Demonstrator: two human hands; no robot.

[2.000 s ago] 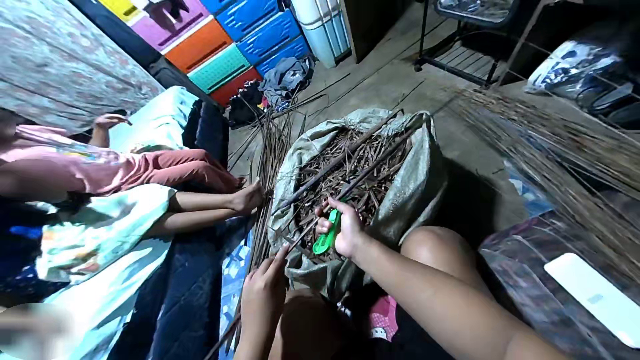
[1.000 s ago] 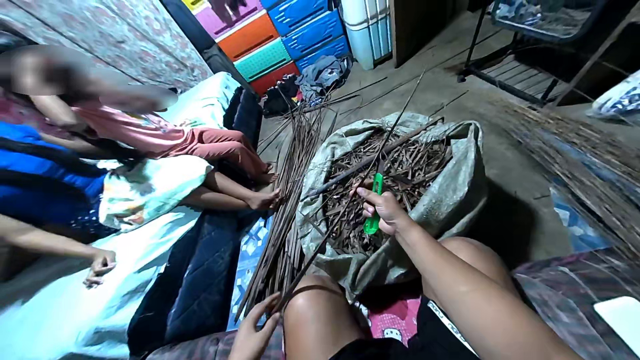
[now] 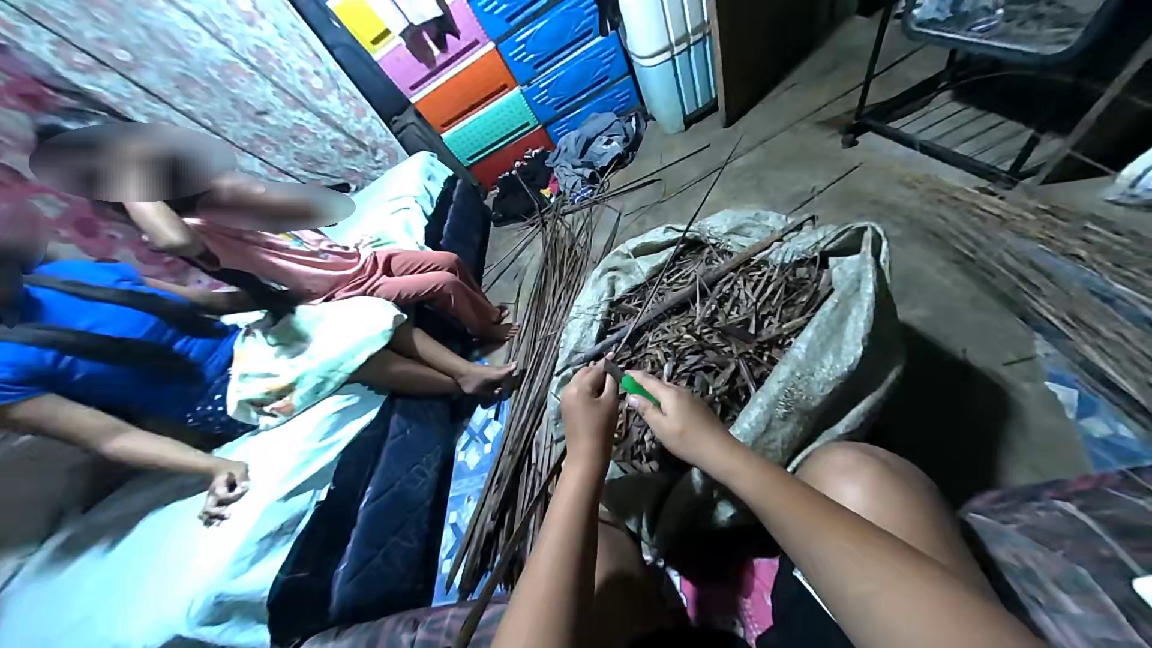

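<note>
A woven plastic sack [image 3: 805, 382], its mouth rolled wide, stands on the floor before me, full of short brown plant scraps [image 3: 733, 346]. My left hand [image 3: 589, 405] closes on a long thin brown frond strip [image 3: 688, 225] at the sack's near left rim. Just right of it, my right hand [image 3: 675, 414] grips the green handle of a knife [image 3: 639, 390], its short blade against the strip by my left fingers. A thicker dark stick [image 3: 702, 286] lies across the sack's mouth. Long dry strips [image 3: 540, 360] lie bundled on the floor along the sack's left side.
Two people sit on a mattress [image 3: 378, 504] at the left, their feet near the bundle. More dry stalks [image 3: 1044, 279] lie at the right. Behind are coloured plastic drawers [image 3: 576, 72], a pile of clothes [image 3: 594, 148] and a black metal-framed stand [image 3: 954, 153]. My knees flank the sack's near side.
My left hand has moved up from beside my knee to the sack's rim, now close beside my right hand. The knife's green handle has turned from upright to slanting.
</note>
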